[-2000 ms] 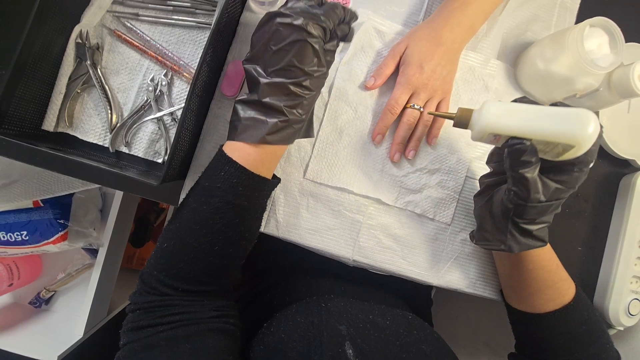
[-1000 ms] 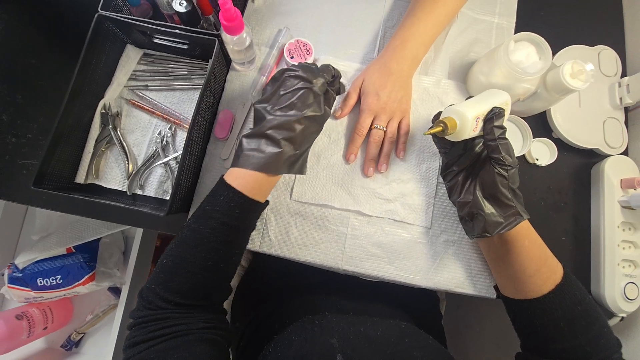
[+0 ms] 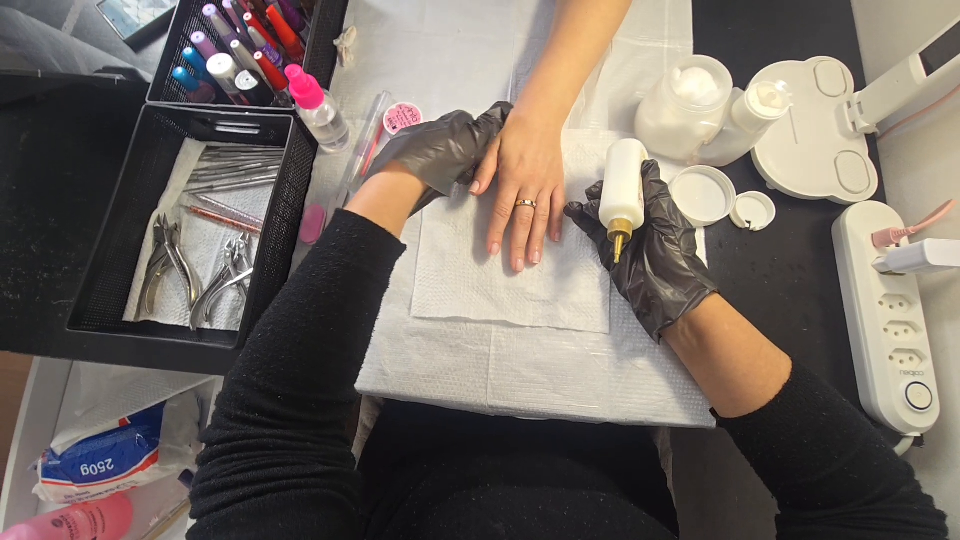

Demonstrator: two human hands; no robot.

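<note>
Another person's hand [image 3: 525, 191], wearing a ring, lies palm down over a white paper towel [image 3: 480, 300]. My left hand [image 3: 450, 150], in a black glove, is at the thumb side of that hand; its fingertips are near the wrist, and whether they grip anything is hidden. In my gloved right hand [image 3: 649, 247] is a white squeeze bottle [image 3: 622, 184] with a gold nozzle pointing toward me, to the right of the person's fingers. A round pink-labelled jar [image 3: 403, 117] and a clear plastic tube lie behind my left hand.
A black basket [image 3: 255, 337] at left holds cuticle nippers [image 3: 169, 262] and metal tools. Beyond it stand nail polish bottles [image 3: 262, 45] and a pink-capped spray bottle [image 3: 322, 112]. At right are a cotton jar [image 3: 684, 112], open lids [image 3: 703, 195], a white lamp base [image 3: 814, 127] and a power strip [image 3: 889, 322].
The bottle in my right hand has turned from pointing left to pointing its nozzle toward me. My left hand has come closer to the person's hand. The view has shifted.
</note>
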